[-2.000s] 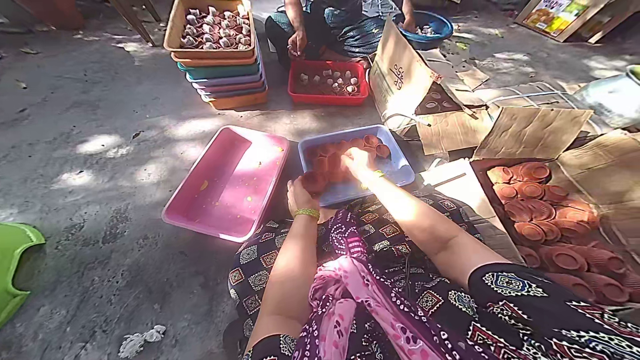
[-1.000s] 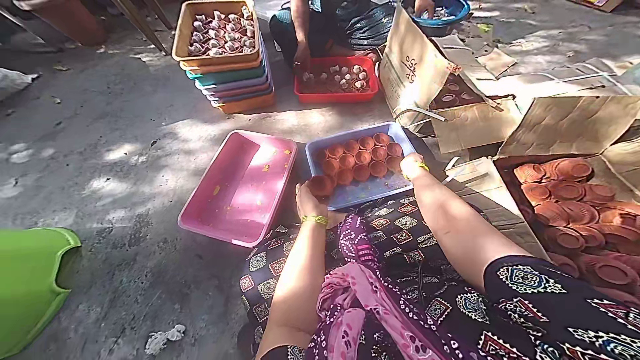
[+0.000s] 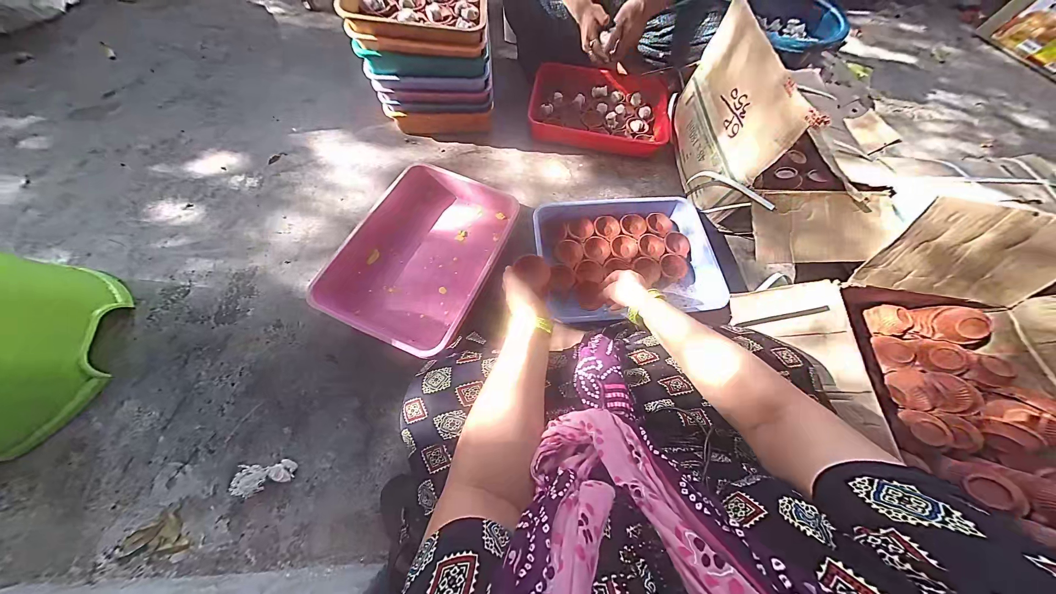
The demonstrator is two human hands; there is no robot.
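My left hand (image 3: 525, 299) holds a small terracotta cup (image 3: 530, 271) with its mouth up, at the left wall of a light blue plastic tray (image 3: 711, 285). In that tray several like terracotta cups (image 3: 624, 247) stand upright in close rows. My right hand (image 3: 627, 289) reaches over the tray's near edge and touches a cup (image 3: 590, 294) in the nearest row; its fingertips are partly hidden. To the left, a pink plastic tray (image 3: 412, 256) holds only small yellow bits.
An open carton (image 3: 862, 355) of stacked terracotta cups (image 3: 949, 371) lies at right. Beyond are a red tray (image 3: 598, 142) with whitish pieces, a co-worker's hands (image 3: 610, 29), stacked trays (image 3: 441, 91), a blue tub (image 3: 825, 37) and another carton (image 3: 726, 124). A green plastic object (image 3: 49, 355) stands left.
My right hand has moved from the blue tray's right edge to the near row of cups. The near row now holds more cups. The co-worker's hands have come together above the red tray.
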